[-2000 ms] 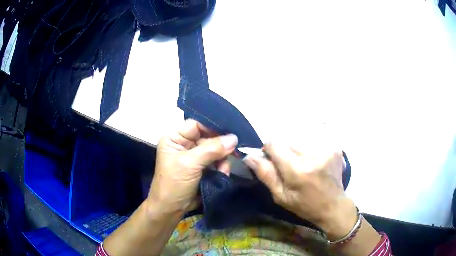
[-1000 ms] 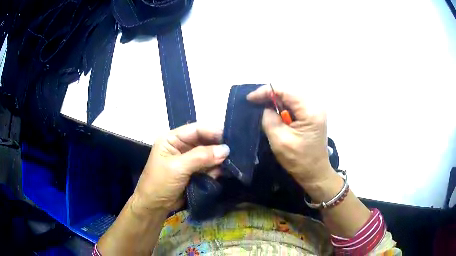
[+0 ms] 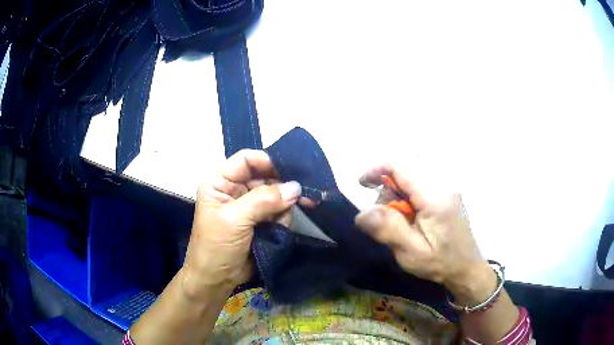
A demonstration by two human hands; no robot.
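A dark denim strip (image 3: 301,160) with pale stitching arches up from my left hand and folds down across my lap. My left hand (image 3: 235,219) pinches it near a short end between thumb and fingers. My right hand (image 3: 424,226) is to the right of the strip, partly blurred, and holds the orange-handled thread snips (image 3: 402,207). The blades are hard to make out. Another length of strip (image 3: 235,98) runs up from behind my left hand to the dark heap.
A large tangled bundle of dark strips (image 3: 81,60) covers the upper left of the white table (image 3: 431,87), with ends hanging over its edge. Blue bins (image 3: 124,242) stand below at the left. A dark strip loop (image 3: 606,251) shows at the right rim.
My right hand has let go of the strip end and moved down and right with the snips. The upright flat end has dropped, and the strip now arches above my left fingers.
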